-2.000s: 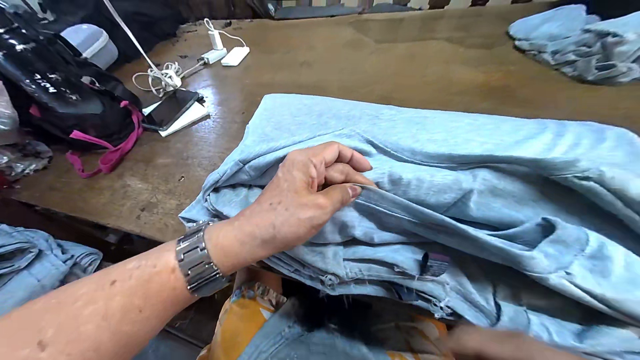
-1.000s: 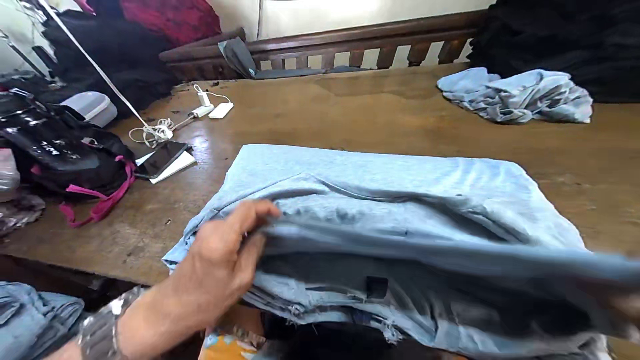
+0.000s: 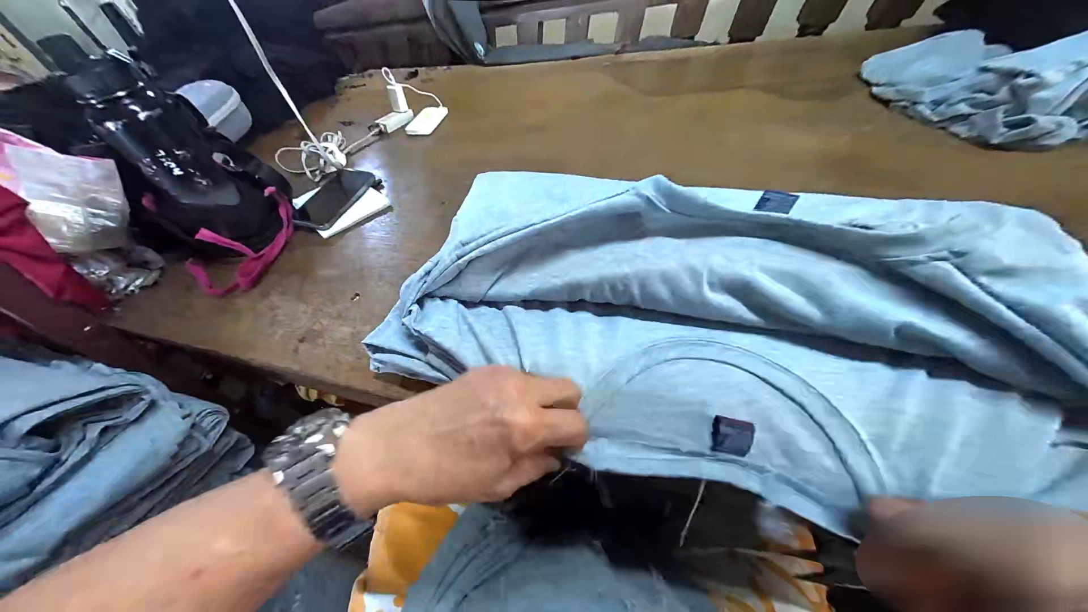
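Observation:
A light blue knit garment [image 3: 765,255] lies spread over the near part of the table, its layers loosely folded. At the near edge its rounded neckline faces me, with a dark label [image 3: 733,435] inside the band; a second dark label [image 3: 777,201] shows near the far edge. My left hand [image 3: 501,433], with a metal-banded watch at the wrist, pinches the left end of the neckline. My right hand [image 3: 960,544], blurred, is at the neckline's right end with its fingers closed on the fabric. Loose threads hang below the band.
Left on the wooden table [image 3: 595,119] are a phone [image 3: 336,200], white cables [image 3: 319,155], a black bag with pink straps [image 3: 242,255] and a dark bottle [image 3: 161,144]. Crumpled blue cloth [image 3: 986,89] lies back right. Folded blue fabric [image 3: 102,442] is stacked lower left.
The dark fold lifted across the front a second ago is down, and the neckline with its label now shows. My right hand has come into clearer view at the right. The view has shifted.

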